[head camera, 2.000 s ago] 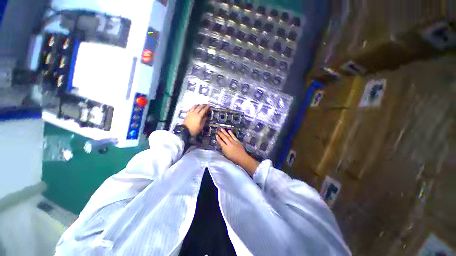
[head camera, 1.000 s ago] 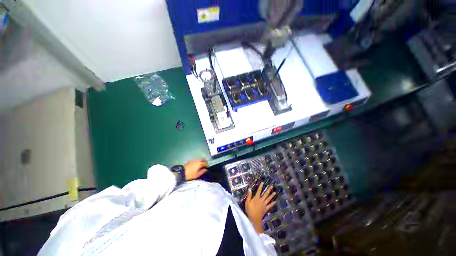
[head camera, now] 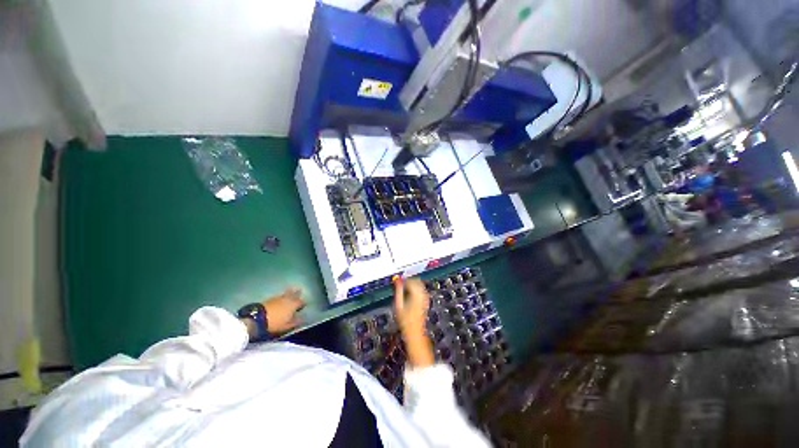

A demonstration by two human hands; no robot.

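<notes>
The white machine bed (head camera: 407,245) carries a black fixture (head camera: 401,198) with two rows of pockets, between two dark metallic blocks. My right hand (head camera: 412,308) is at the bed's front edge, by the red button (head camera: 398,279), above the blister trays. Its fingers are blurred; I cannot tell whether it touches the button or holds anything. My left hand (head camera: 282,311) rests on the green bench edge with fingers apart and looks empty. The blister trays (head camera: 464,319) hold many small black modules in front of the machine.
The machine head (head camera: 425,131) hangs over the fixture. A crumpled clear bag (head camera: 221,171) and a loose black module (head camera: 271,244) lie on the green mat (head camera: 175,271). A blue pad (head camera: 499,215) is at the bed's far end. Film-wrapped cartons (head camera: 648,341) stand at right.
The view has turned up towards the machine. My right hand has moved from the trays to the machine's front edge. My left hand has gone from the tray area to the bench edge.
</notes>
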